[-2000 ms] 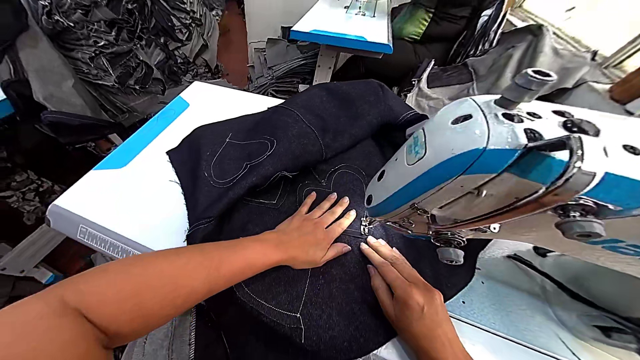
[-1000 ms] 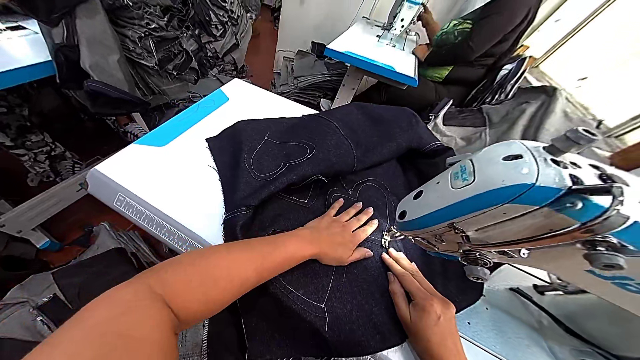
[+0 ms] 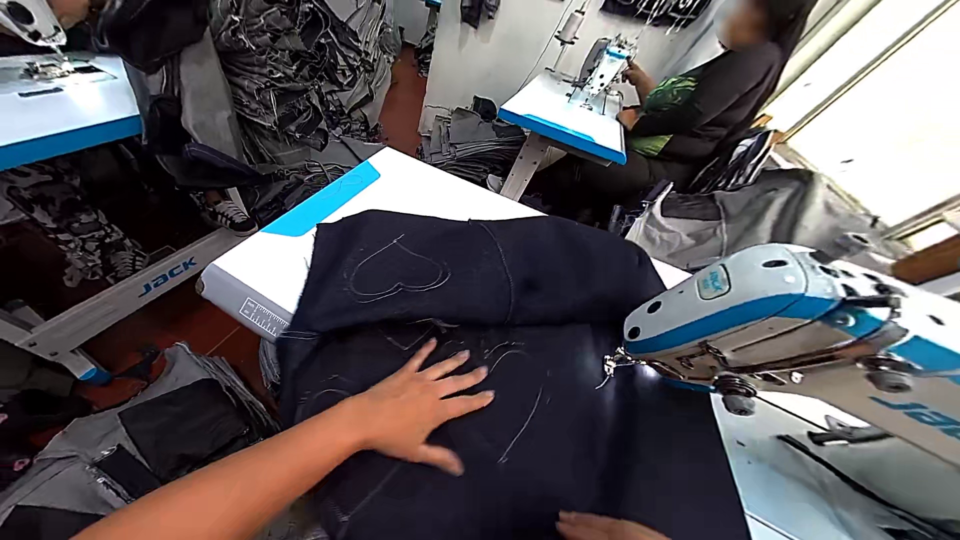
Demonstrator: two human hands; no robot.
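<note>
Dark denim fabric (image 3: 555,420) with stitched heart outlines lies over the white sewing table. My left hand (image 3: 431,401) rests flat on it, fingers spread, among the hearts and left of the needle area. At the bottom edge, only the fingers of my right hand (image 3: 607,526) show, on or just over the denim; the rest is cut off. The Jack sewing machine head (image 3: 750,307) reaches in from the right. Its presser foot (image 3: 615,362) is at the fabric, with a loose thread end beside it. One heart outline (image 3: 400,270) shows whole on the upper fold.
Behind stands a second sewing table (image 3: 562,120), where a person (image 3: 705,97) in dark clothes sits. Another machine table (image 3: 67,105) is at the upper left. Garment heaps (image 3: 300,75) and stacked grey pieces (image 3: 187,420) surround my table. A table corner with a printed ruler (image 3: 262,311) juts out left.
My right hand has moved away from the presser foot toward the bottom edge. The denim has shifted, and my left hand is now farther from the needle. The view has swung to show more room.
</note>
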